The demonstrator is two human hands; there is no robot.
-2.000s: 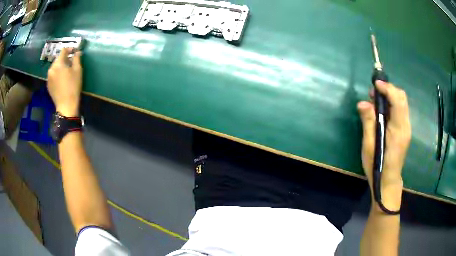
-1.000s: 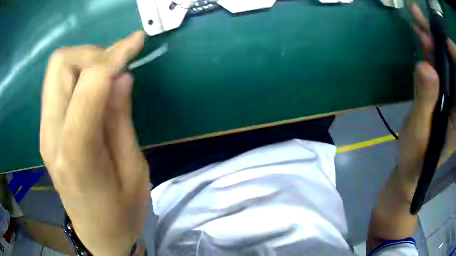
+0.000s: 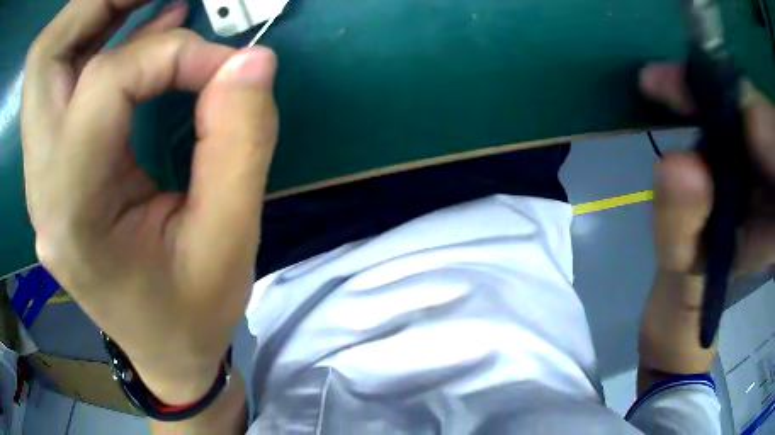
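Note:
My left hand [image 3: 161, 178] is large at the left of the head view. Its thumb and index finger pinch a thin silvery solder wire [image 3: 265, 31] that points up and right. The corner of a silver-white bracket [image 3: 240, 14] with a small dark hole shows just above the fingertips, cut off by the top edge. My right hand [image 3: 688, 187], blurred at the right edge, holds the black-handled soldering iron [image 3: 722, 170] upright in the picture. The iron's silver barrel shows at the top; its tip is out of view.
The green mat [image 3: 476, 85] has a tan front edge. Below are my white shirt [image 3: 425, 323] and the grey floor with a yellow line [image 3: 613, 202]. A cardboard box [image 3: 85, 380] and a blue item [image 3: 32, 295] are at lower left. A thin black cord [image 3: 654, 144] hangs by the edge.
Since a second ago the bracket has shifted up, mostly out of view. My left hand is higher and further left, still pinching the wire. My right hand still holds the iron, now more blurred.

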